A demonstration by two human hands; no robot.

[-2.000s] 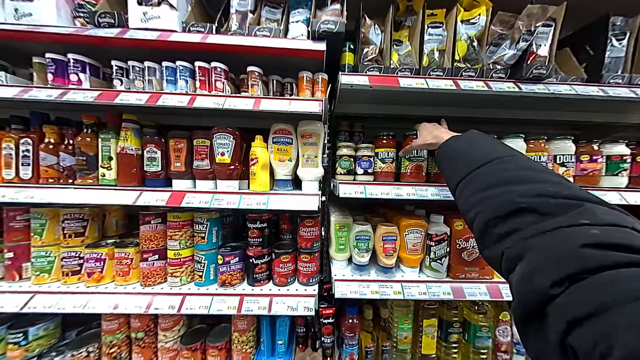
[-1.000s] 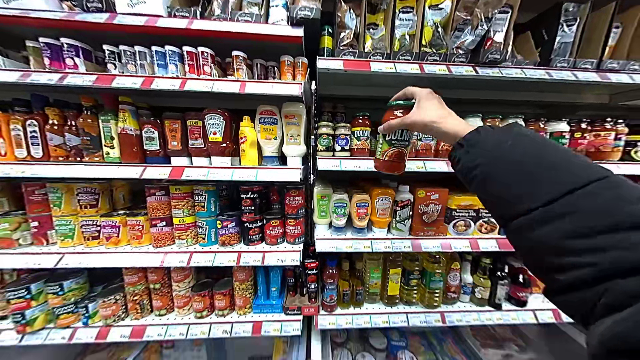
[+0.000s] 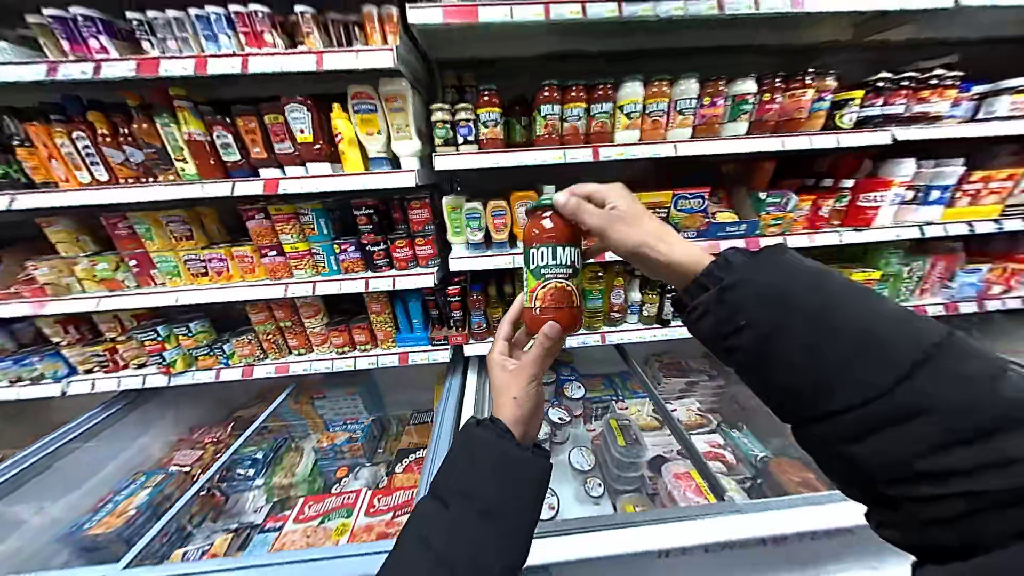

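Observation:
A glass jar of red Dolmio pasta sauce [image 3: 552, 276] is held upright in front of the shelves, its label facing me. My right hand [image 3: 628, 228] grips it near the lid from the upper right. Below, my left hand [image 3: 524, 372] supports the jar's base with thumb and fingers. Both arms wear black padded sleeves. Similar sauce jars [image 3: 574, 112] stand in a row on the shelf behind and above, with a gap near the row's left end.
Shelves hold sauce bottles [image 3: 300, 132], tins [image 3: 300, 232] and squeeze bottles [image 3: 475, 224]. Shelf edges [image 3: 664, 150] carry price labels. Underneath, glass-topped chest freezers [image 3: 672, 520] contain pizza boxes [image 3: 320, 516] and plastic tubs [image 3: 624, 440].
My right hand reached to the jar row, then drew a jar off the shelf. The jar is now lower, and my left hand has come in under it. The view has tilted down.

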